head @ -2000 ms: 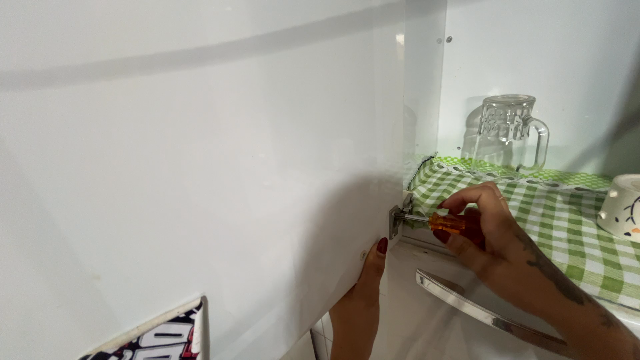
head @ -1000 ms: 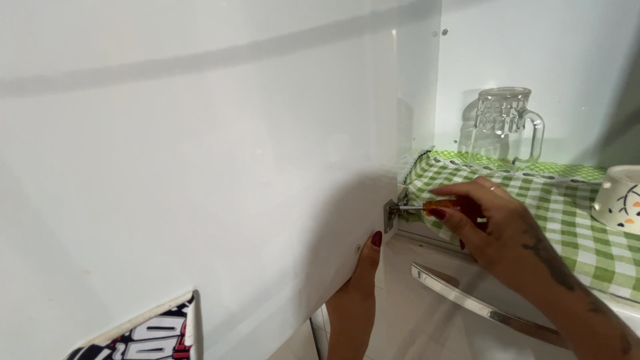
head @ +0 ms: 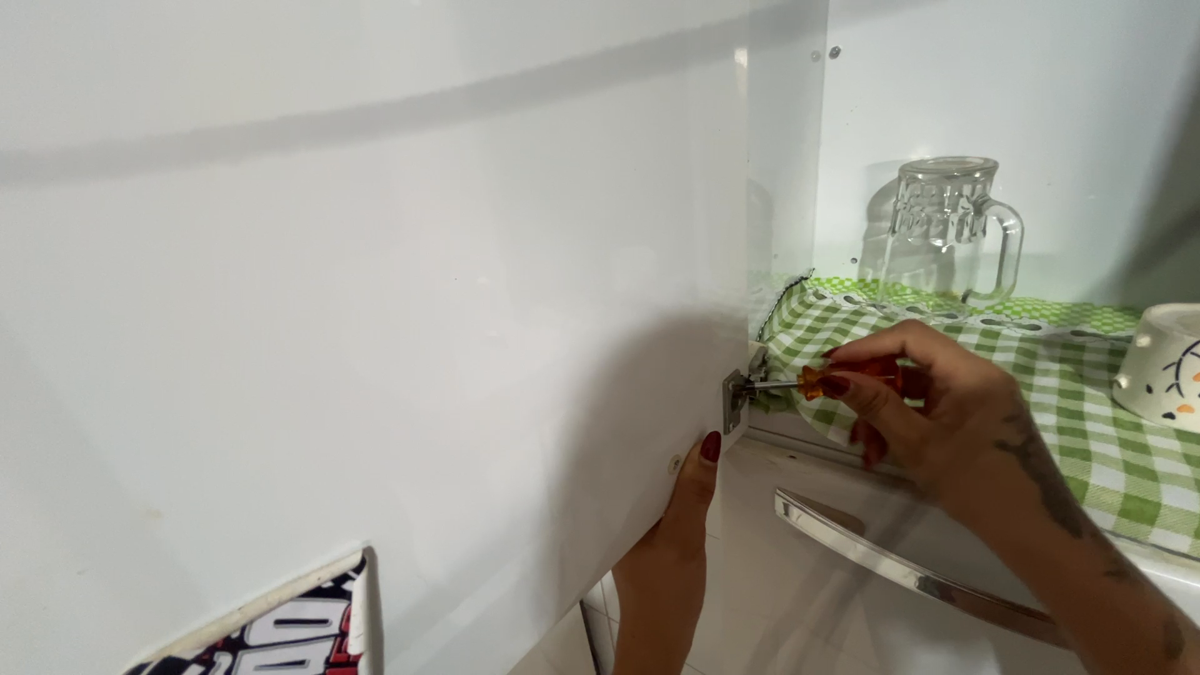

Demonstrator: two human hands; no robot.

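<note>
My right hand [head: 923, 403] grips the orange handle of a screwdriver [head: 808, 381], held about level. Its metal tip meets a cabinet hinge [head: 736, 398] at the lower right edge of a white cabinet door [head: 394, 281]. Just below the hinge, my left hand [head: 689, 511] holds the door's bottom edge, the thumb on the near face and the other fingers hidden behind. Beside the thumb is a small round fitting [head: 675, 463] in the door. The screw under the tip is too small to make out.
A green checked cloth [head: 1078, 394] lines the shelf, with an upside-down glass mug [head: 942, 225] and a patterned white cup [head: 1162, 366] on it. A curved metal handle [head: 900, 567] sits on the white front below. A printed sheet [head: 291, 628] is at lower left.
The fingers of my right hand have shifted their grip around the screwdriver handle, while its tip stays at the hinge. My left hand keeps its hold on the door.
</note>
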